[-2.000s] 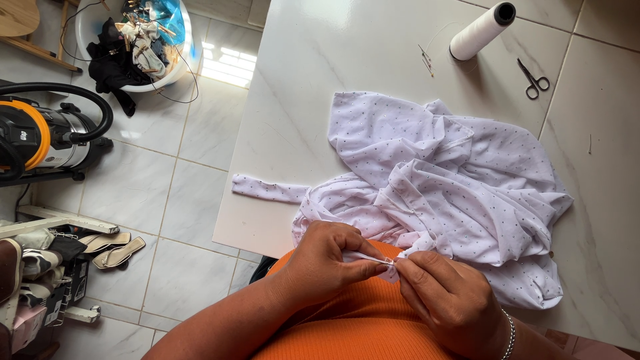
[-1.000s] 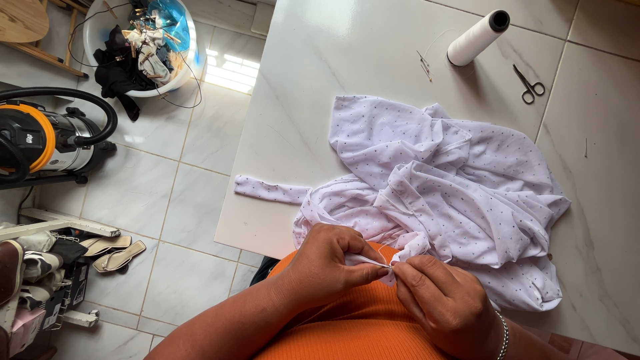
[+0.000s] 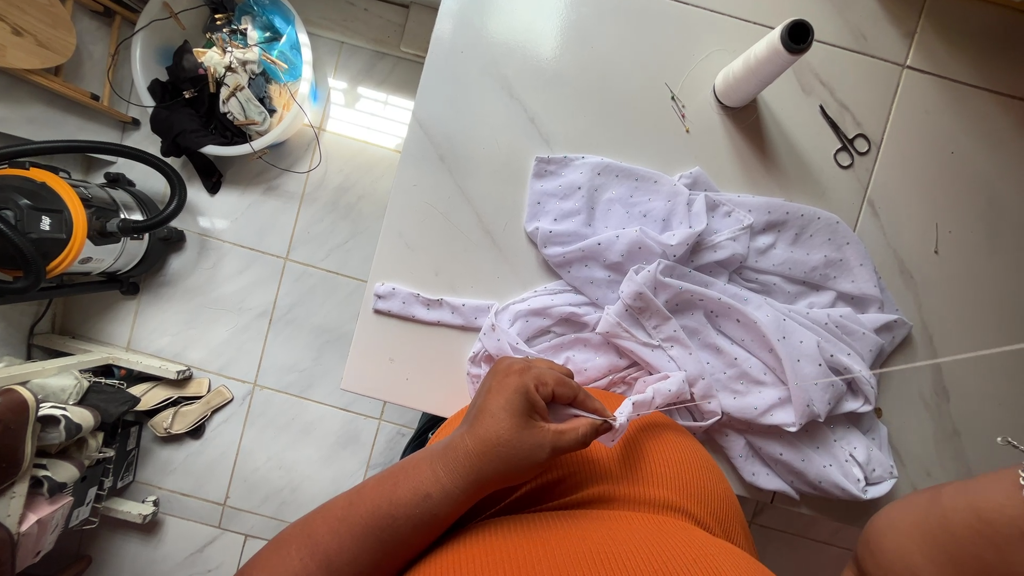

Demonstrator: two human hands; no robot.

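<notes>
My left hand pinches the edge of a white dotted fabric garment between thumb and fingers, at the near edge of the table. From the pinched edge a taut white thread runs out past the right side of the view. My right hand is outside the view; only part of that arm, with a bracelet, shows at the lower right. A narrow fabric strip of the garment lies out to the left. Beyond it stand a cone of white thread and small scissors.
Several pins lie near the cone, and another pin lies at the right on the marble-look table. On the floor at left are a laundry basin, a vacuum cleaner, sandals and a shoe rack.
My right hand has moved away from the pinched fabric and out of view to the right. The thread is now stretched across the garment. My left hand keeps its pinch.
</notes>
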